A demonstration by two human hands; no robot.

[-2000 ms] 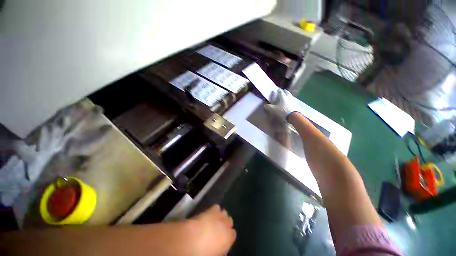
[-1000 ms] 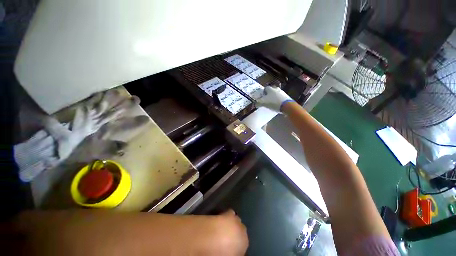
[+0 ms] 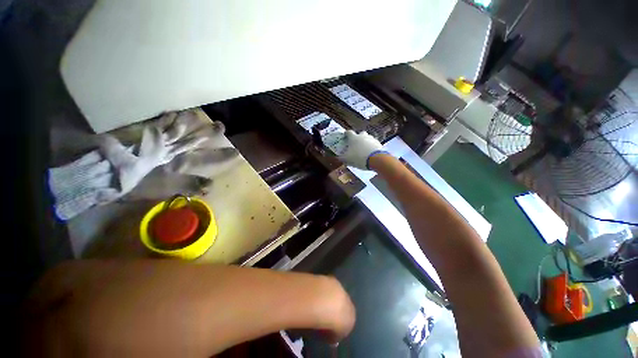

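Two white printed circuit board panels with dark marks lie on the dark mesh conveyor (image 3: 297, 101) under the white hood. One panel (image 3: 355, 101) is at the far side; the nearer panel (image 3: 313, 122) is partly covered by my right hand (image 3: 358, 149). My right hand wears a white glove with a blue cuff edge. Its fingers are at the nearer panel's right end; their grip is hidden. My bare left hand (image 3: 337, 308) is low in the middle, bent down at the wrist, its fingers mostly hidden.
A framed plate (image 3: 458, 203) with a white border lies right of the conveyor on the green bench. Crumpled gloves (image 3: 133, 161) and a red button in a yellow ring (image 3: 175, 226) are on the left ledge. A shiny clear item (image 3: 421, 327), orange-red holder (image 3: 564, 298) and white sheet (image 3: 542, 217) lie right.
My gloved right hand has moved left from the plate side to the nearer panel. The middle panel no longer shows on the mesh. The view has shifted, showing more of the left ledge.
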